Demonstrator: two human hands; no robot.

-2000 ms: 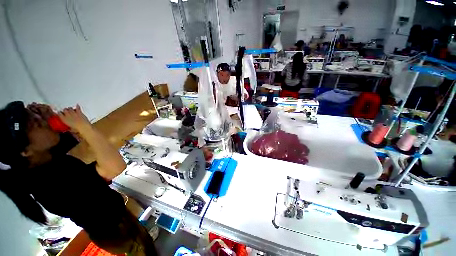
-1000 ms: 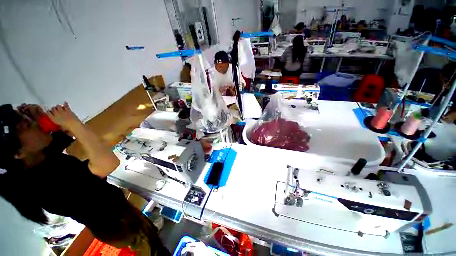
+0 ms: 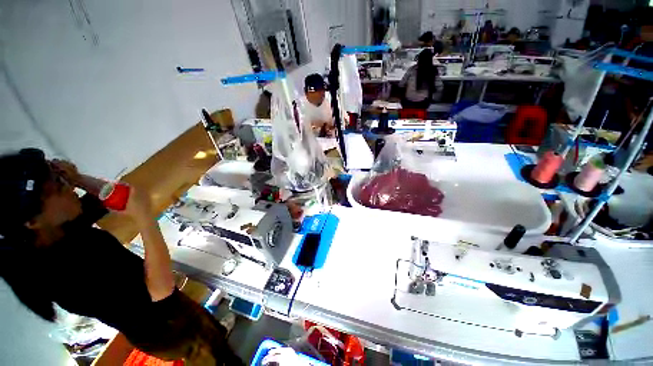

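Note:
Neither of my hands is in the picture. A white lockstitch sewing machine [image 3: 501, 282] lies nearest in front, at the lower right on the long white table [image 3: 351, 275]. A second sewing machine [image 3: 247, 232] stands to its left. Between them a black smartphone [image 3: 308, 250] lies on a blue tray [image 3: 326, 232]. Behind is a large white tub [image 3: 494, 193] with dark red cut pieces [image 3: 402, 193] in clear plastic. At the left, a person in black [image 3: 93, 279] holds a red cup [image 3: 116, 196] in front of the face, a little away from it.
Clear plastic bags [image 3: 290, 146] hang from a stand. Pink-red thread cones [image 3: 548, 168] stand at the right. A blue crate [image 3: 276, 354] and a red bag [image 3: 344, 347] are below the table edge. Another person [image 3: 318, 107] sits behind; more people and machines are farther back.
The person in black has lowered the red cup from the mouth and moved it outward to the right. The view has shifted slightly. My hands stay out of the picture.

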